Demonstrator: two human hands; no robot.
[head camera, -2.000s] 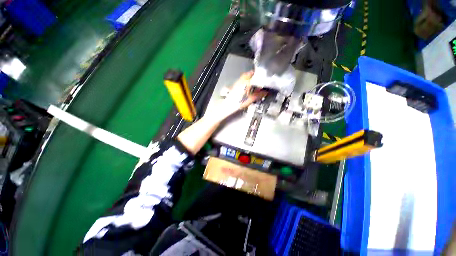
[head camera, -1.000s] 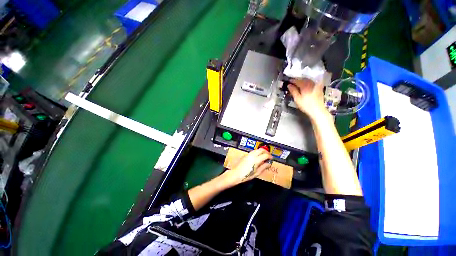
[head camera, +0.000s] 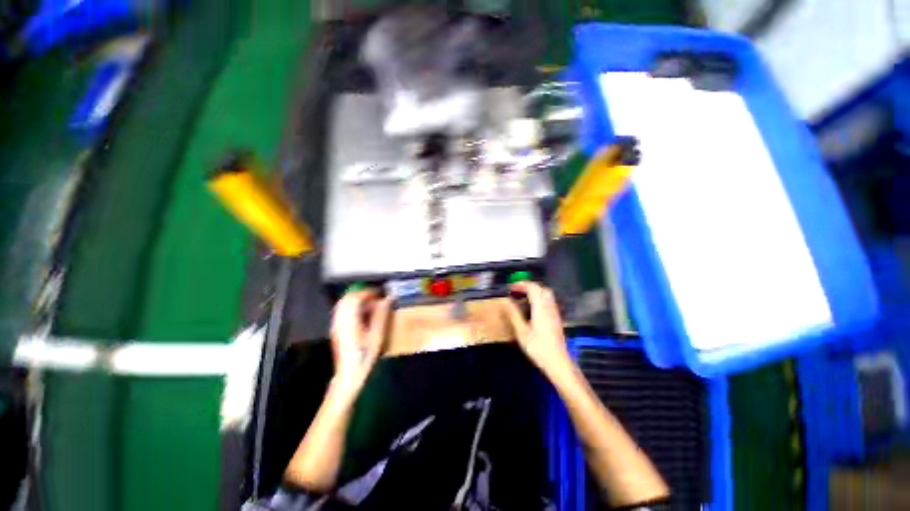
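Note:
The picture is blurred. My left hand (head camera: 360, 327) is at the left green button (head camera: 357, 288) on the front panel. My right hand (head camera: 537, 317) is at the right green button (head camera: 520, 277). Neither hand shows a part in it, and the fingers are slightly apart. The red emergency stop (head camera: 440, 286) sits between them. The fixture (head camera: 437, 160) is on the silver base plate (head camera: 374, 225), below the plastic-wrapped press head (head camera: 429, 70). A small dark blurred thing (head camera: 458, 308) lies on the cardboard ledge (head camera: 414, 329).
Yellow light curtain bars stand left (head camera: 261, 207) and right (head camera: 596, 190) of the plate. The blue crate (head camera: 654, 269) at right holds a white sheet (head camera: 718, 220) and dark parts (head camera: 693, 70). A parts crate (head camera: 716, 429) is at lower right. A green conveyor (head camera: 190, 269) with a white bar (head camera: 165, 358) is left.
My right hand has left the fixture and moved down to the right button. My left hand has moved from the ledge to the left button. The view has turned and shifted.

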